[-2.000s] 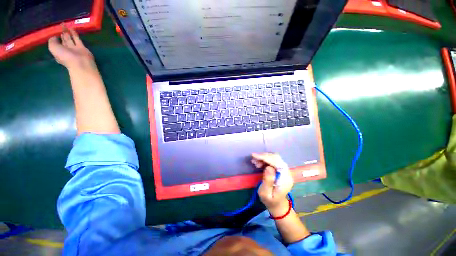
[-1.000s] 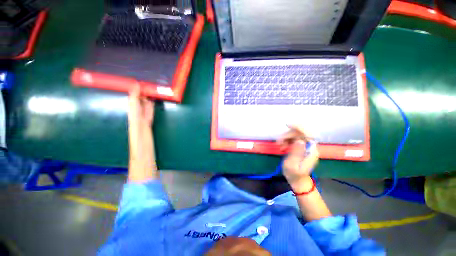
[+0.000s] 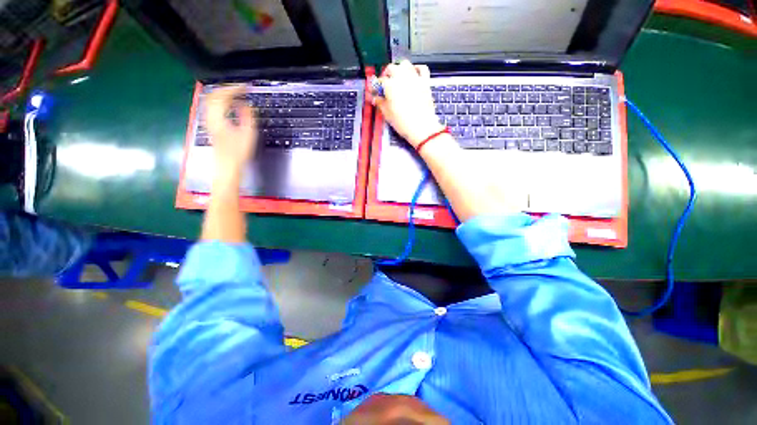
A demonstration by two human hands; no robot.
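Observation:
Two open laptops lie side by side in red trays. The right laptop [image 3: 531,170] shows a white page on its screen. The left laptop [image 3: 307,170] has a dark-framed screen with a colour triangle. My right hand [image 3: 407,100], with a red band at the wrist, is at the right laptop's upper left corner, fingertips closed on a small plug [image 3: 378,86]. Whether the plug is in a port is hidden. A blue cable [image 3: 412,220] hangs below my right forearm. My left hand [image 3: 231,124] is blurred over the left part of the left laptop's keyboard; its fingers are unclear.
A second blue cable [image 3: 691,195] loops from the right laptop's right side over the bench edge. More red trays [image 3: 95,41] are at the upper left and upper right. A white cable [image 3: 31,158] lies at the far left. A blue stool [image 3: 108,257] stands below the bench.
The left laptop has come in from the left and now sits beside the right one. My left hand has moved from its tray edge onto its keyboard area. My right hand has moved up and left.

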